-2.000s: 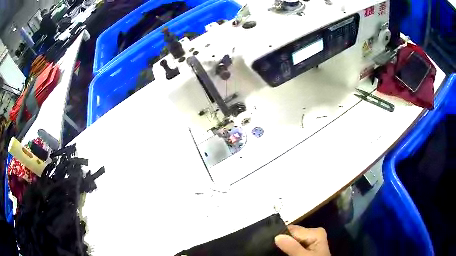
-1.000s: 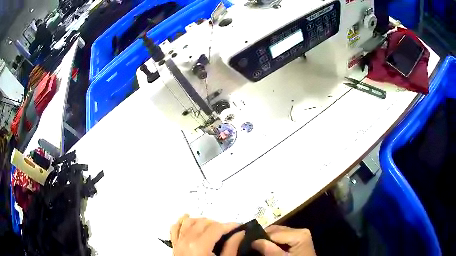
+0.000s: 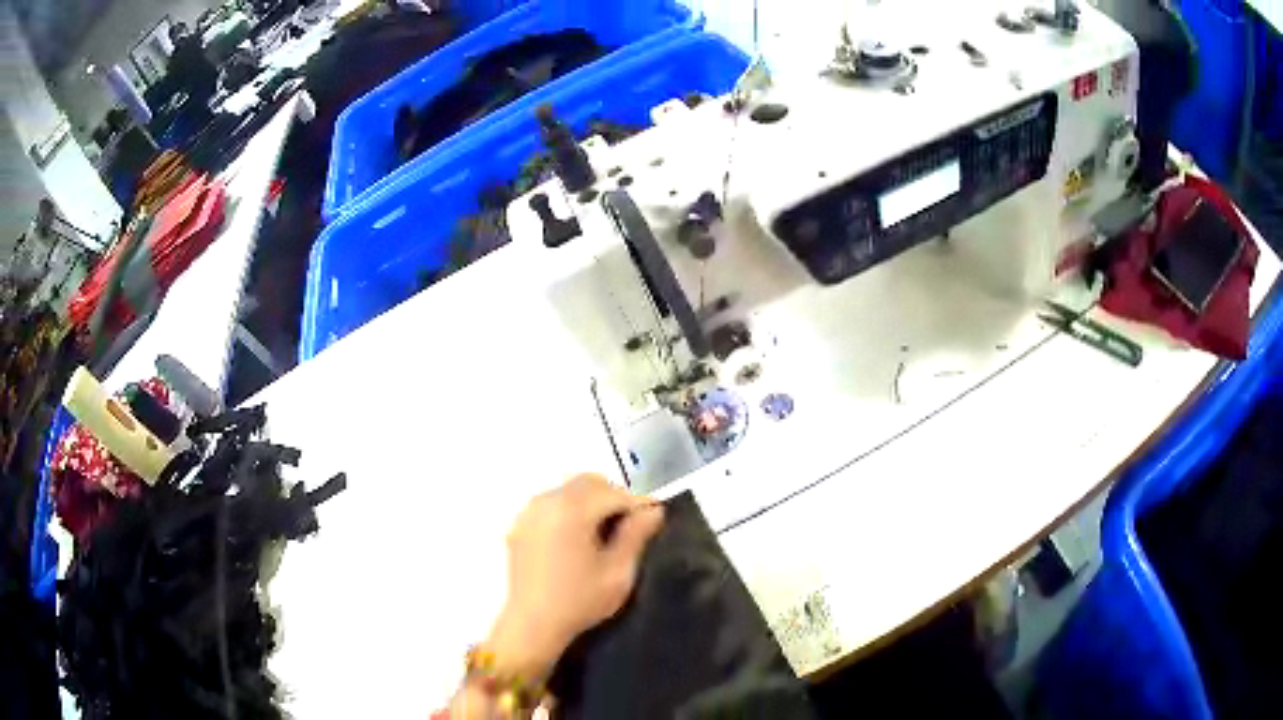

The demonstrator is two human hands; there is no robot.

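Note:
A black cloth panel (image 3: pixel 690 619) lies at the table's front edge, its top corner just in front of the needle area. My left hand (image 3: pixel 577 556), with a beaded bracelet on the wrist, pinches the panel near its top left corner. My right hand is not visible. The white sewing machine (image 3: pixel 830 155) stands behind with its screen lit. Its presser foot (image 3: pixel 690 394) is beyond the panel's corner, and the two do not touch. A tangled heap of black tabs (image 3: pixel 169 591) lies at the left.
Thread snips (image 3: pixel 1095 335) lie right of the needle. A phone (image 3: pixel 1197 255) rests on red cloth (image 3: pixel 1147 288) at the right end. Blue bins (image 3: pixel 408 253) stand behind the table, and another blue bin (image 3: pixel 1126 563) is at the front right. A cream object (image 3: pixel 120 429) stands beyond the tab heap.
The panel, bunched between both hands a second ago, now lies flatter and nearer the needle. My left hand has moved forward with it. My right hand has gone out of sight.

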